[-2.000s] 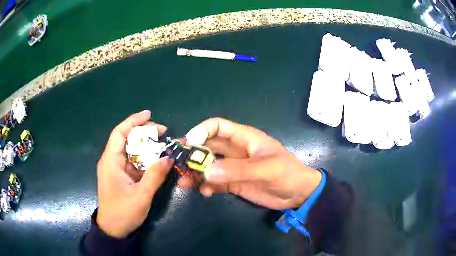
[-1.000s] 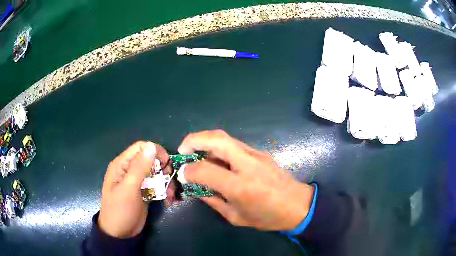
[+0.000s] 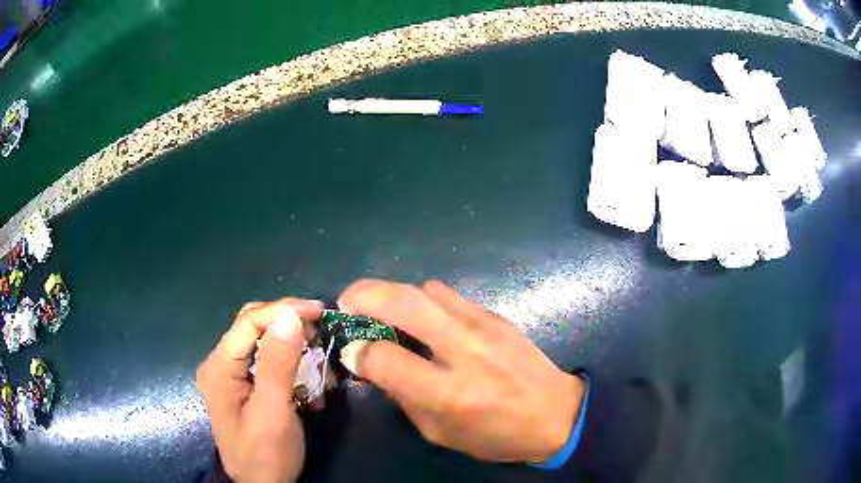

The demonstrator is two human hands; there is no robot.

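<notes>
A circuit board (image 3: 357,327) with its green side up is between my two hands, low and left of the middle. My right hand (image 3: 463,368) grips it with thumb and fingers. My left hand (image 3: 260,377) is shut on a white insert (image 3: 310,373), partly hidden by my fingers. A thin white wire shows between the insert and the board. My hands nearly touch each other. White covers show on some fingertips. The board's component side is hidden.
White housings (image 3: 722,212) are grouped at the right. A white pen with a blue end (image 3: 387,107) lies near the speckled edging strip (image 3: 283,80). Board-and-insert subassemblies (image 3: 54,302) cluster at the far left. Another unit (image 3: 12,127) is on the green belt.
Both hands have moved down. The board turned from its component side to its green side, and now lies closer to my left fingers. The unit on the belt has moved left and down.
</notes>
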